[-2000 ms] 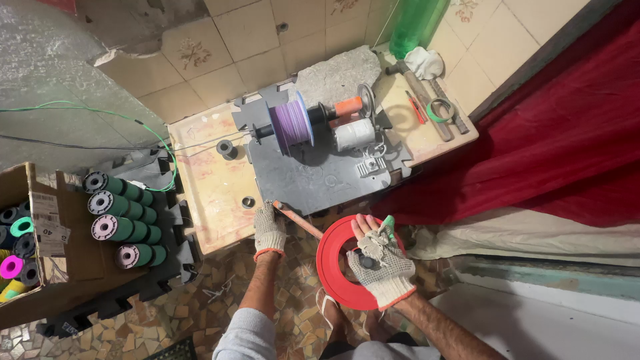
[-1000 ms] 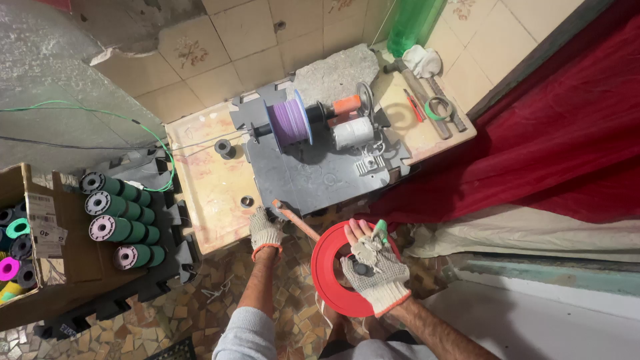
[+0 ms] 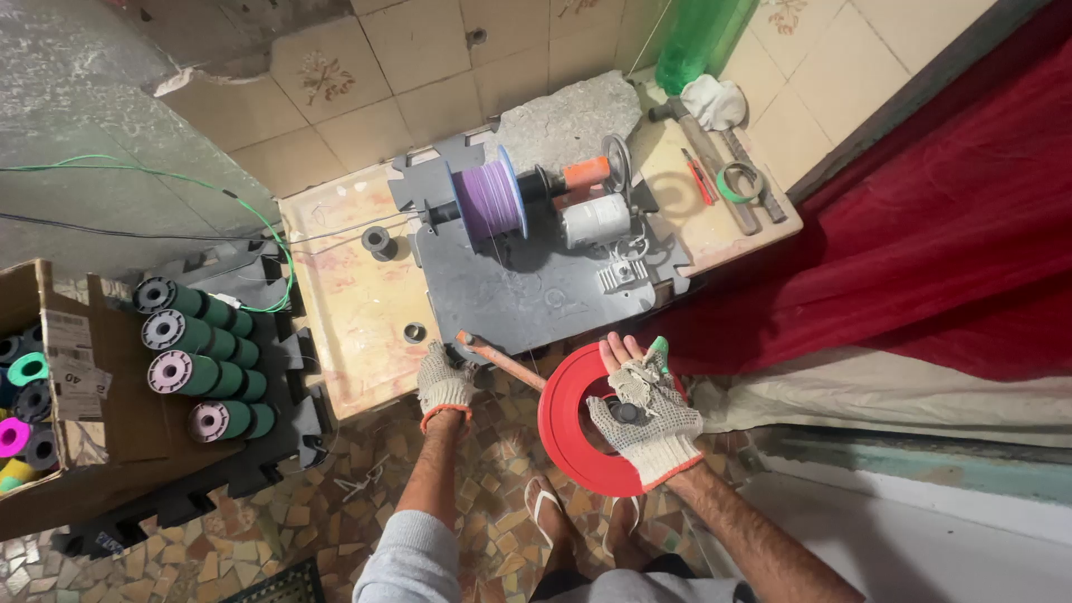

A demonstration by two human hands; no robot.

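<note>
My left hand (image 3: pixel 444 378), in a knitted glove, is at the table's front edge, close to a small dark ring (image 3: pixel 414 332); whether it holds anything there is hidden. My right hand (image 3: pixel 649 398), in a dotted glove with bare fingertips and green tape on one finger, lies palm up over a red disc-shaped reel (image 3: pixel 569 419). A small dark round part (image 3: pixel 626 410) shows at its palm. An orange bar (image 3: pixel 502 360) runs from the table edge to the reel. Behind, a spool of purple line (image 3: pixel 490 199) sits on a shaft beside a white motor (image 3: pixel 595 221).
A small black spool (image 3: pixel 379 243) stands on the table (image 3: pixel 352 335). At right lie a hammer (image 3: pixel 712 167), a red utility knife (image 3: pixel 698 177) and a green tape roll (image 3: pixel 739 182). Several green spools (image 3: pixel 197 373) and a cardboard box (image 3: pixel 126 394) are at left; a red curtain (image 3: pixel 904 218) hangs right.
</note>
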